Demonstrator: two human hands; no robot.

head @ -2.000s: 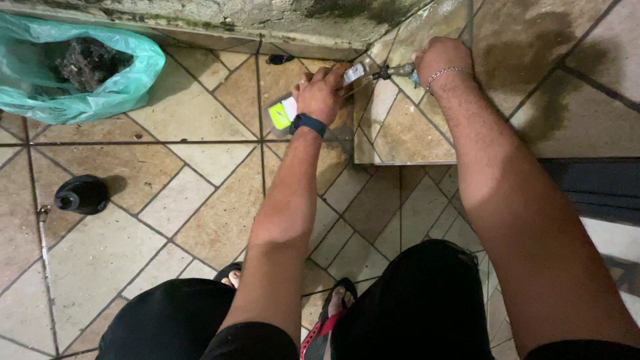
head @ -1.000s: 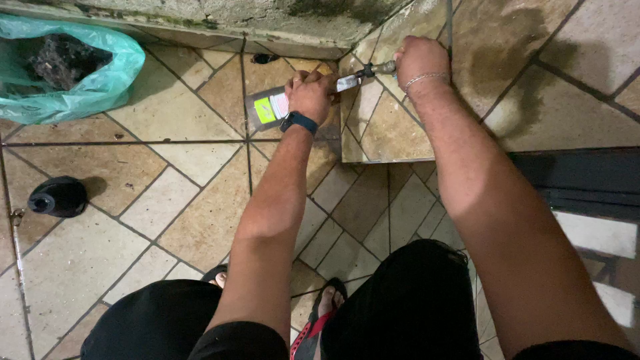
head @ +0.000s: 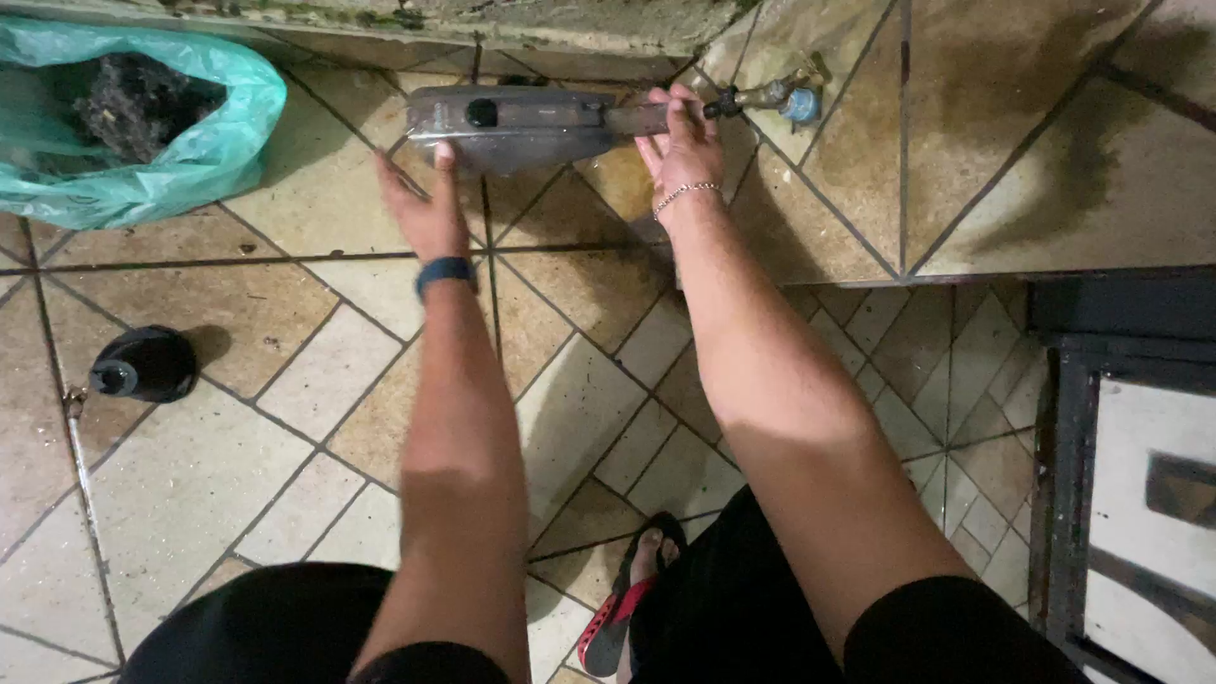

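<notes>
A translucent grey plastic container [head: 532, 128] with a round black cap lies lengthwise near the wall, its narrow end pointing at a metal tap [head: 765, 93] with a blue fitting [head: 801, 106]. My right hand [head: 682, 142] is around the narrow end, fingers and thumb on either side of it; how tightly it grips cannot be seen. My left hand [head: 423, 199] is spread beside the wide end, its thumb at the container's lower edge. Whether that thumb touches it is unclear.
A green plastic bag [head: 252, 104] with a dark clump [head: 142, 104] inside lies at the upper left. A black funnel-shaped part [head: 147, 364] is on the tiled floor. The tap sits above a raised tiled step [head: 836, 209]. A black frame [head: 1073, 456] is at right.
My right hand has left the tap and moved left to the container's narrow end. My left hand has let go and moved left. The container now shows its capped side instead of the bright label.
</notes>
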